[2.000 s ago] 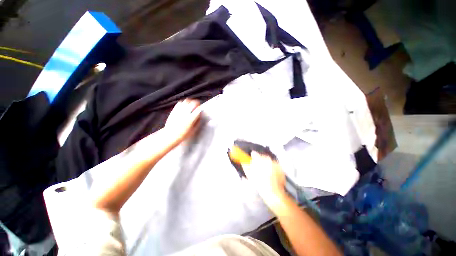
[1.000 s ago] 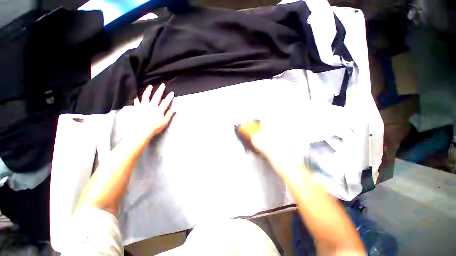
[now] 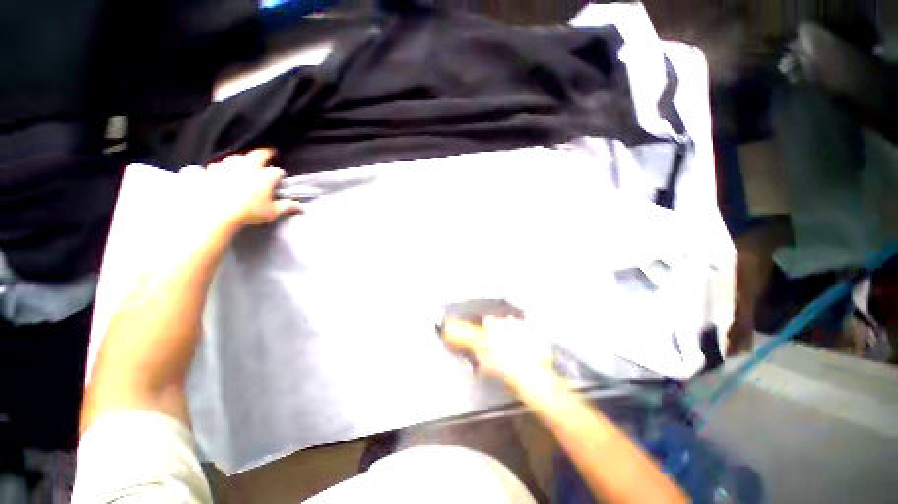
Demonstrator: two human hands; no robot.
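A pale interlining sheet point(image 3: 286, 335) lies across the table, its lower edge near my body. Black fabric point(image 3: 463, 89) lies bunched along its far edge. My right hand point(image 3: 507, 345) is closed on the orange-yellow handle of the steam iron point(image 3: 482, 311), whose dark body rests on the sheet near its lower middle. My left hand point(image 3: 251, 189) is at the sheet's upper left edge, beside the black fabric, with small wrinkles by its fingers. The left fingers are blurred, so whether they pinch the sheet cannot be told.
Pale offcuts point(image 3: 635, 279) and a dark strip point(image 3: 672, 175) lie at the right of the table. The blue-green iron hose point(image 3: 798, 323) runs to the right. Dark cloth heaps point(image 3: 49, 217) are at left. Blue plastic bottles point(image 3: 704, 458) are below right.
My left hand has moved left along the sheet's upper edge and is no longer spread flat. The iron has moved towards my body in my right hand. The view has shifted.
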